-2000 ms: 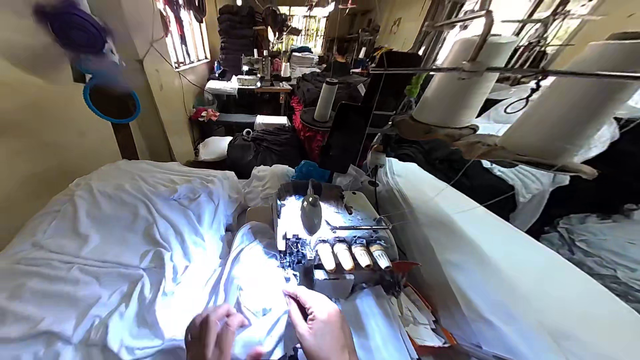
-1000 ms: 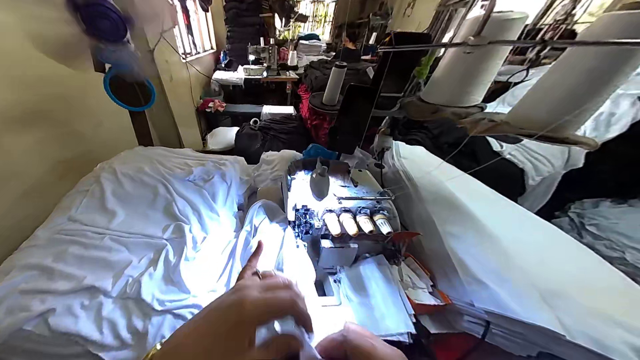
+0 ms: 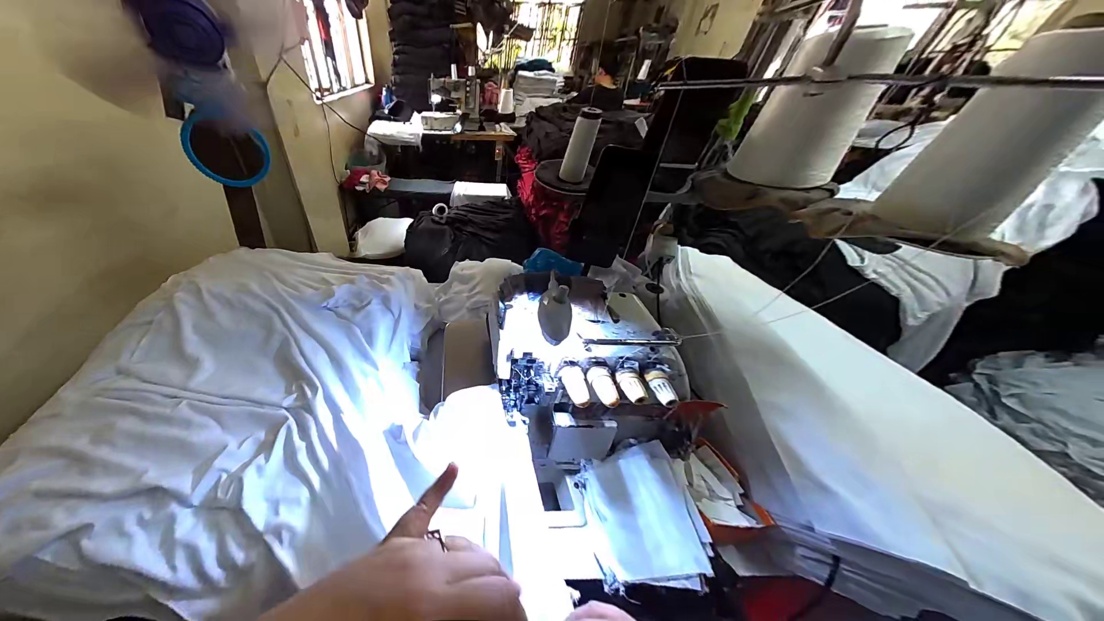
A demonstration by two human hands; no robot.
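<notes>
My left hand [image 3: 431,569], with a ring on it, is low in the view over brightly lit white fabric [image 3: 474,431]. Its index finger points up and away; the other fingers are curled, and whether they grip cloth is hidden. Of my right hand [image 3: 601,611] only a bit shows at the bottom edge, beside the fabric. Beyond the hands stands an overlock sewing machine [image 3: 638,319] with several tension dials [image 3: 630,384] across its front. The lit fabric reaches up to the needle area at the machine's left side.
A large heap of white cloth [image 3: 216,388] lies at the left. Stacked small white pieces [image 3: 647,517] lie right of the machine bed, by an orange container [image 3: 733,526]. White cloth [image 3: 828,379] runs along the right. Thread cones [image 3: 819,112] stand above it. A person [image 3: 606,78] is far back.
Two seconds ago both hands were at the cloth near the needle area. They then came back toward me, and now the right hand is almost out of view at the bottom edge.
</notes>
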